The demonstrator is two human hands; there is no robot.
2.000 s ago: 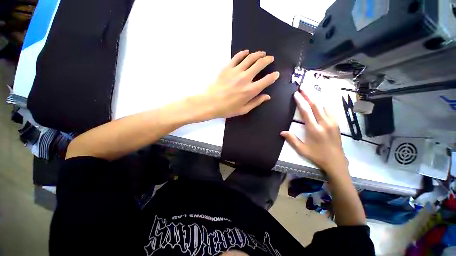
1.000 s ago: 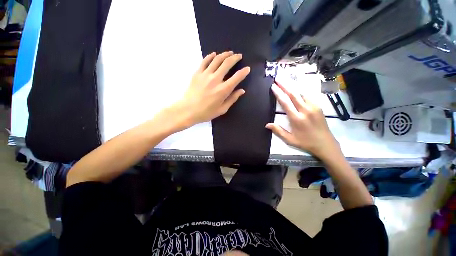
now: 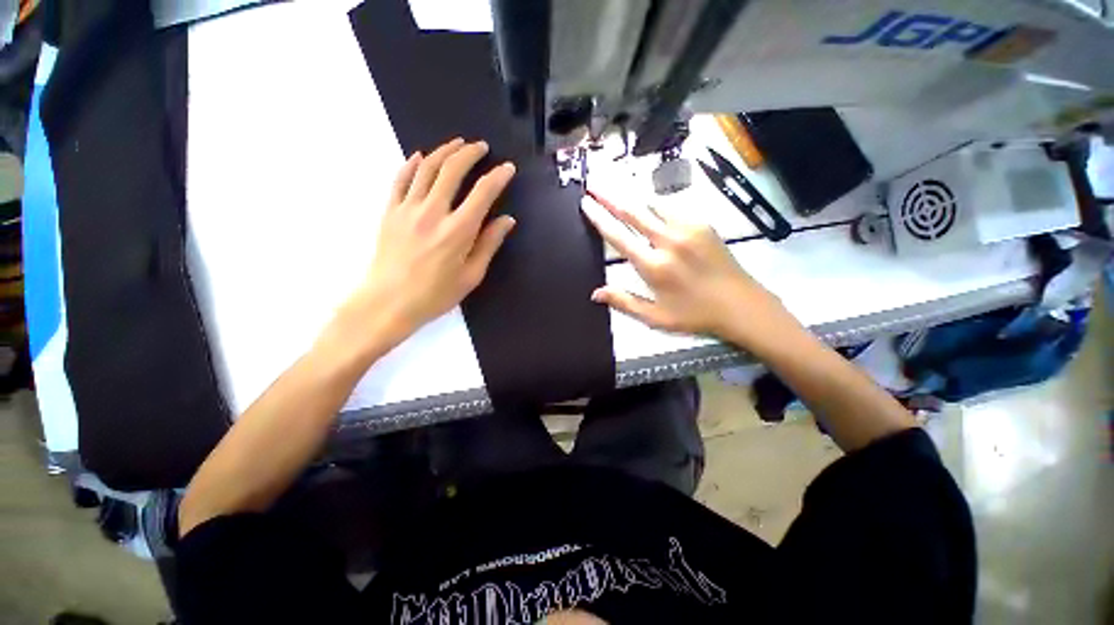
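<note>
A long dark fabric panel (image 3: 538,305) runs from the back of the table, past the presser foot (image 3: 571,166), and over the front edge. Its right edge lies at the foot. My left hand (image 3: 434,238) lies flat with fingers spread on the panel's left part, palm partly on the white table. My right hand (image 3: 672,269) lies just right of the panel, its fingertips at the panel's right edge close in front of the foot. Neither hand grips anything. The needle tip is too small to make out.
The sewing machine head (image 3: 782,61) spans the upper right. Thread snips (image 3: 745,195), a black rectangle (image 3: 809,159) and a yellow-orange stick (image 3: 740,140) lie right of the needle. A white box with a round vent (image 3: 928,210) stands far right. Stacked dark panels (image 3: 116,269) hang over the left edge.
The view has shifted and turned, so the machine and panel appear further left. Both hands keep nearly the same pose beside the foot. The panel's stepped far end now shows more fully at the top.
</note>
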